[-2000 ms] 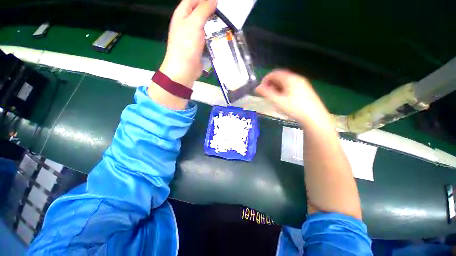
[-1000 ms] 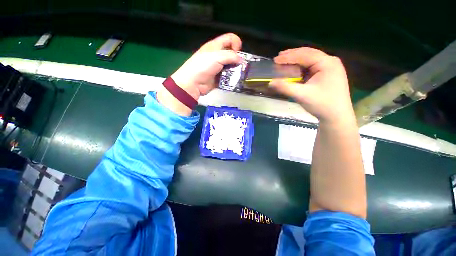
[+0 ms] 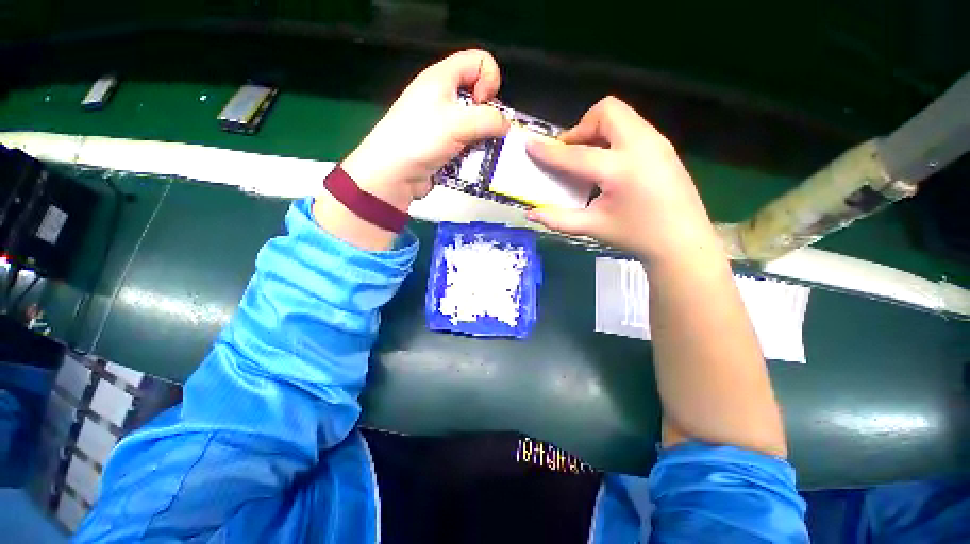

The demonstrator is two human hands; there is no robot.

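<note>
A phone body [image 3: 474, 167] is held above the far edge of the bench, its circuitry showing at the left end. A whitish battery [image 3: 523, 173] with a yellow edge lies flat on its right part. My left hand [image 3: 434, 119] grips the circuitry end, thumb on top. My right hand [image 3: 628, 175] grips the right end, with fingers on the battery and at the phone's edges; they hide that end. Below the phone, a blue parts tray [image 3: 433, 308] holds a heap of small white pieces [image 3: 481, 282].
A sheet of white strips [image 3: 622, 298] lies partly under my right forearm. Phones [image 3: 247, 107] sit on the green line beyond the white edge. A taped post [image 3: 819, 207] stands at right. A black boxed device [image 3: 48, 213] and compartment tray [image 3: 90, 425] are at left.
The battery, tilted up and showing its yellow edge a second ago, now lies flat in the phone. The phone has moved slightly left, and both hands still hold it.
</note>
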